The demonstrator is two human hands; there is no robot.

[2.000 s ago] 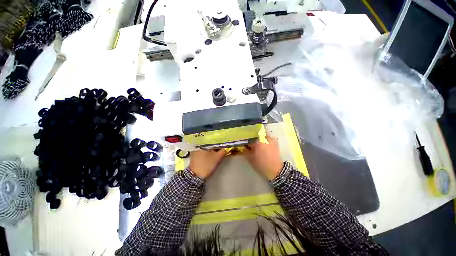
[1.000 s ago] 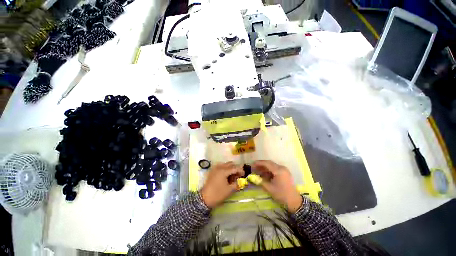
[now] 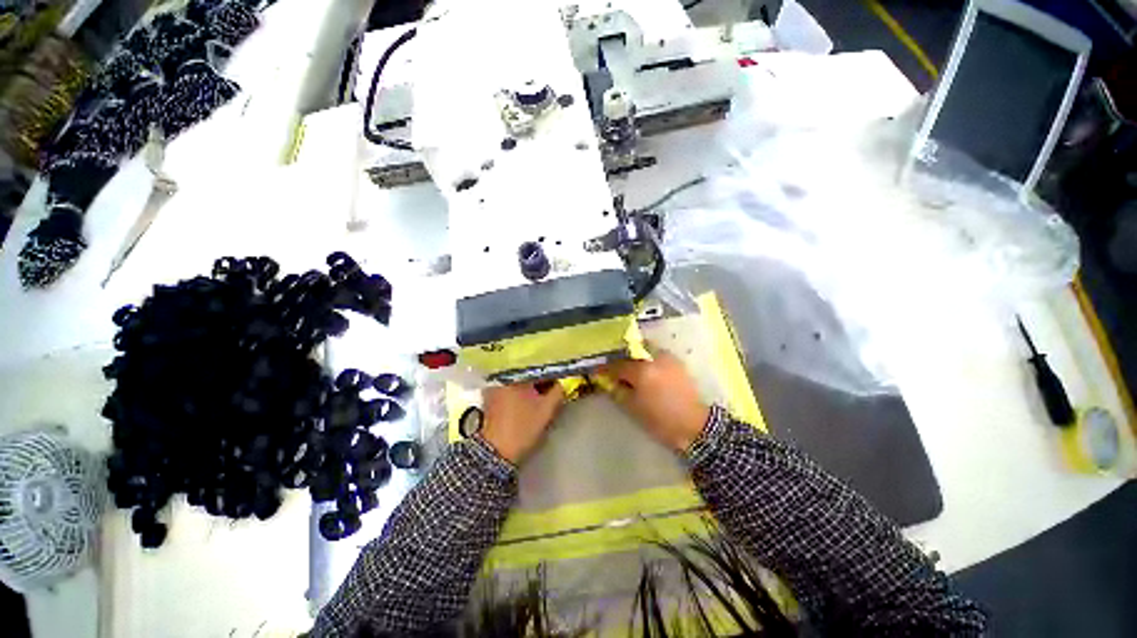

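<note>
The sewing machine head [image 3: 545, 327], grey and yellow at the front, stands over a beige bed plate [image 3: 599, 455] edged with yellow tape. My left hand [image 3: 518, 418] and my right hand [image 3: 661, 396] are at the lower edge of the head, fingertips close together. Yellow covers some fingertips. A small dark piece shows between them, mostly hidden by the fingers and head, so its grip is hard to judge. One black loop [image 3: 470, 421] lies beside my left hand. A large pile of black loops [image 3: 218, 393] lies left of the machine.
A white fan [image 3: 47, 505] is at the left edge. Black cord bundles [image 3: 81, 187] and pale snips [image 3: 140, 227] lie upper left. A clear plastic bag [image 3: 835, 262], a screwdriver [image 3: 1047, 389], a tape roll [image 3: 1098, 439] and a screen [image 3: 1004, 100] are on the right.
One second ago both hands held a small black piece in front of the head, with the orange clamp visible. Now they are forward at the head, and the clamp is hidden.
</note>
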